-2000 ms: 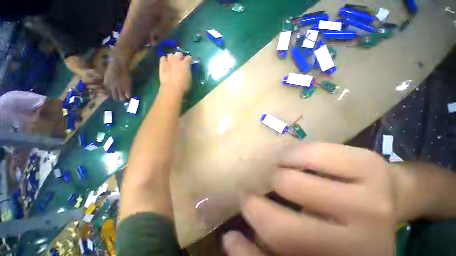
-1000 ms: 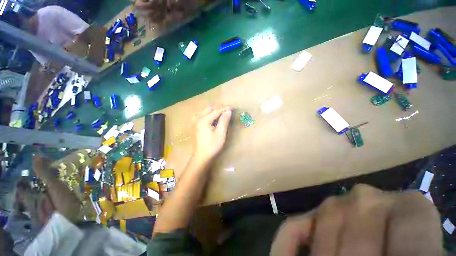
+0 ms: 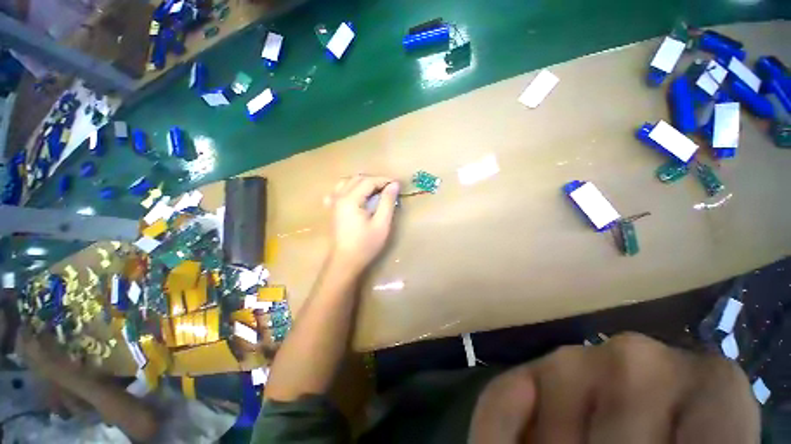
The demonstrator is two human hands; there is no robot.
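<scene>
My left hand (image 3: 362, 217) rests on the tan bench (image 3: 486, 260), its fingers closed around a bluish battery piece that they mostly hide. A thin lead runs from the fingertips to a small green circuit board (image 3: 425, 181). A white pad (image 3: 479, 169) lies just right of that board, and another white pad (image 3: 539, 88) lies near the belt edge. A blue battery with a white face (image 3: 594, 205) and its own board lies further right. My right hand (image 3: 617, 395) is large and close at the lower right, cut off by the bottom edge, knuckles showing, fingertips hidden.
Blue packs (image 3: 725, 128) lie in a loose cluster at the far right. A green belt (image 3: 364, 95) with batteries runs behind the bench. A dark bar (image 3: 245, 221) stands left of my hand, beside a heap of amber pieces (image 3: 192, 325). Another person's forearm (image 3: 95, 390) is at the lower left.
The view has shifted slightly. The small green board now sits higher beside my left fingertips, with its lead showing. My left hand stays closed on the bench. My right hand remains at the lower right.
</scene>
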